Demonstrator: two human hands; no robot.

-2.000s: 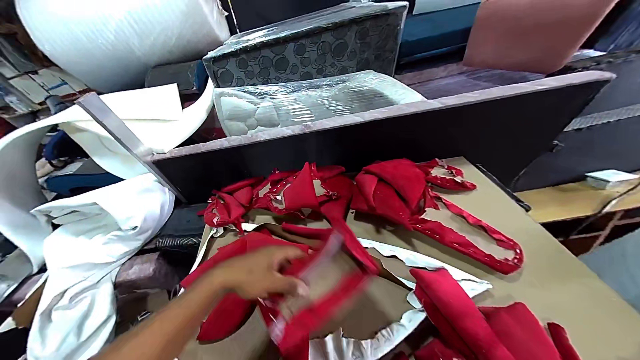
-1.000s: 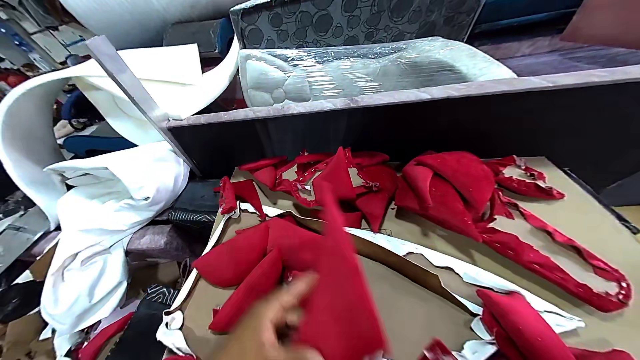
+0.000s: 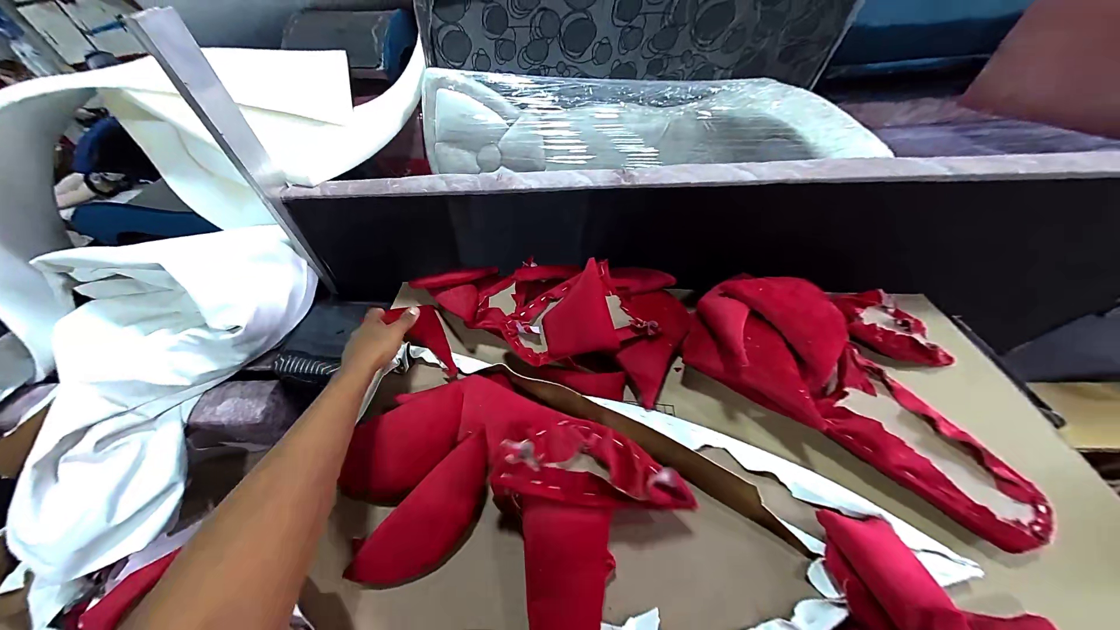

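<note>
My left hand (image 3: 382,337) reaches in from the lower left and pinches a small red fabric scrap (image 3: 429,335) at the left edge of the brown board (image 3: 717,560). Nearest to it are red padded fabric pieces with rounded lobes (image 3: 420,507). A red piece with a stapled or stitched ragged edge (image 3: 569,464) lies at the centre, slightly blurred. Behind are more torn red pieces (image 3: 582,324), and to the right a large folded red piece (image 3: 770,341) with a long looped strip (image 3: 962,437). My right hand is out of view.
A long black panel with a grey padded top edge (image 3: 665,179) stands behind the board. White fabric (image 3: 166,350) is heaped at the left, beside an upright grey strip (image 3: 210,114). A white torn strip (image 3: 744,455) crosses the board. Behind the panel sits a plastic-wrapped cushioned piece (image 3: 647,122).
My left hand has moved from the lower middle to the board's upper left. The red piece it held up one second ago is no longer raised there. The view has shifted closer.
</note>
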